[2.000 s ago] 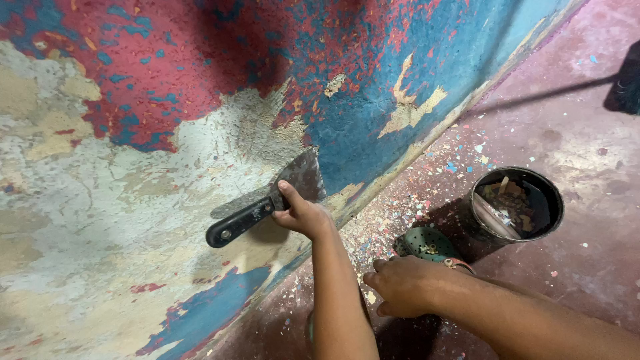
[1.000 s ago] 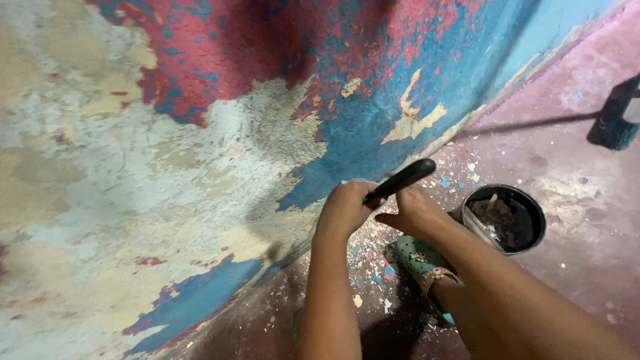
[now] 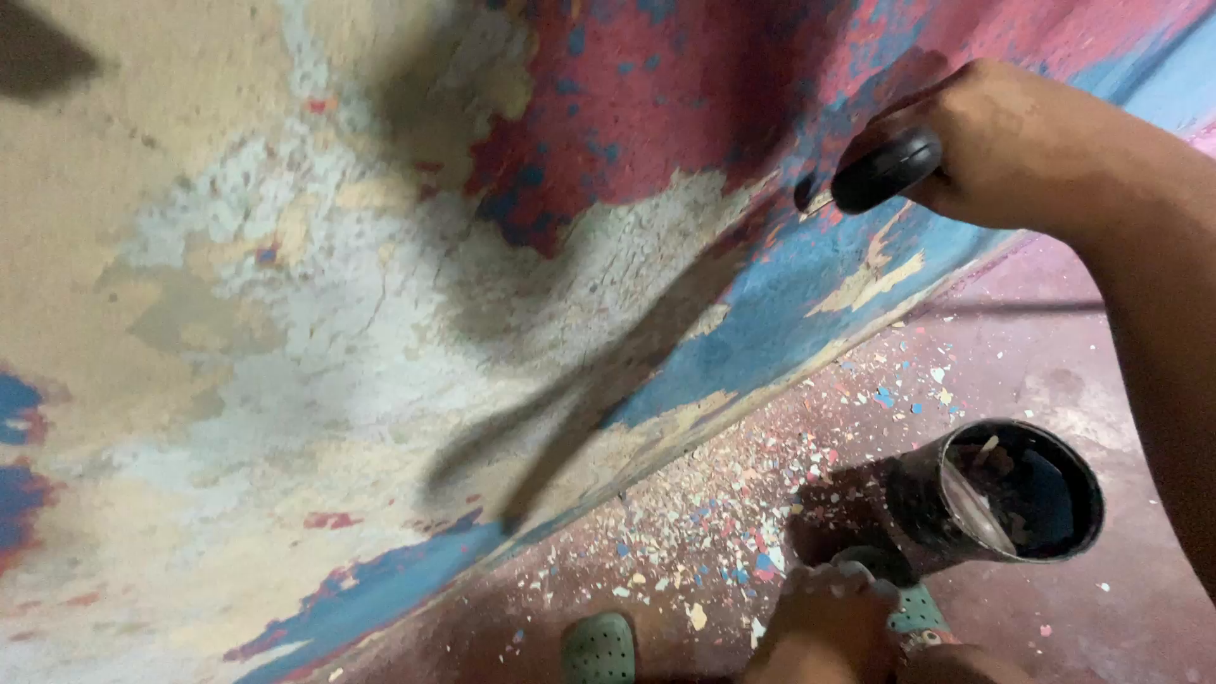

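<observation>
My right hand (image 3: 988,142) is at the upper right, closed around the black handle (image 3: 888,171) of a wide-bladed scraper. Its blade is mostly hidden by the hand and handle, close to the wall where red and blue paint meet. Low in the view, my left hand (image 3: 836,608) is near a green clog (image 3: 917,613), below the bucket; its fingers are blurred and whether they hold anything cannot be told. The wall (image 3: 361,332) shows flaking red and blue paint around bare pale and cream patches.
A black bucket (image 3: 1021,489) with dark liquid and pale pieces inside stands on the reddish floor at the right. Paint flakes (image 3: 722,503) lie scattered along the wall's base. Another green clog (image 3: 600,648) shows at the bottom. Arm shadows fall across the wall.
The scraper, in my left hand at first, is now in my right hand, which has moved up and right along the wall. My left hand has dropped low, away from the wall.
</observation>
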